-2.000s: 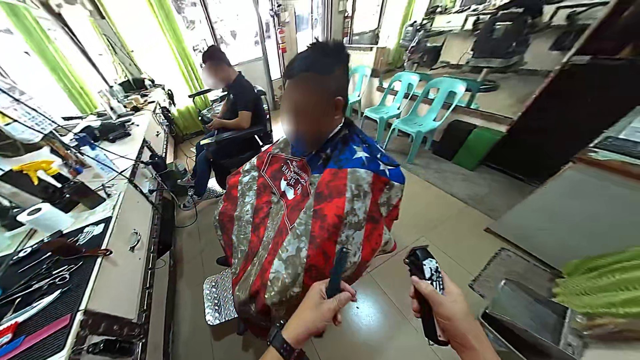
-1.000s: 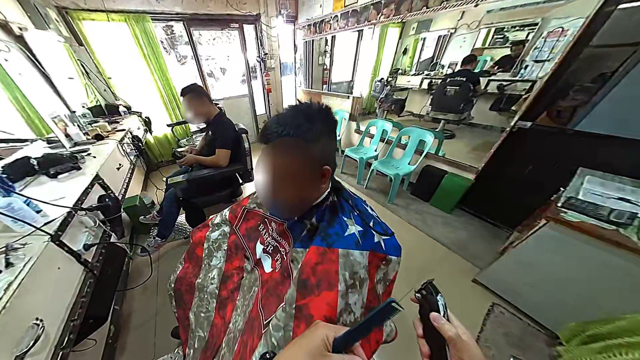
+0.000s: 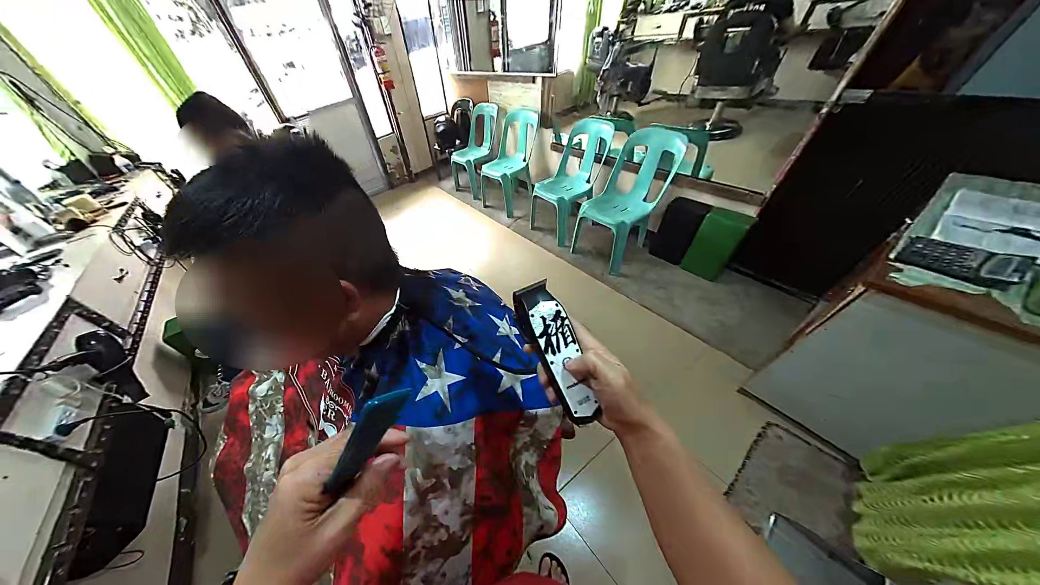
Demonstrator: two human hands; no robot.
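My left hand [image 3: 333, 487] grips a dark teal comb [image 3: 370, 439], held upright at a tilt before the seated person's chest. In my right hand [image 3: 601, 382] is a black and white electric hair clipper [image 3: 561, 357], its blade end pointing up, beside the person's shoulder and not touching the hair. The seated person [image 3: 284, 219] has short sides and longer dark hair on top. A barber's cape [image 3: 455, 390] with stars and red and white stripes covers the person's body.
Left of the person runs a counter [image 3: 89, 301] with cables and tools. Another person [image 3: 211, 122] is behind. Teal plastic chairs [image 3: 630, 195] line a mirror [image 3: 747, 154]. At right stand a cabinet [image 3: 910, 357] and green cloth [image 3: 951, 496]; a mat [image 3: 792, 479] lies on the floor.
The view has moved closer to the seated person. My right hand has raised the clipper beside the shoulder. The comb stays in my left hand.
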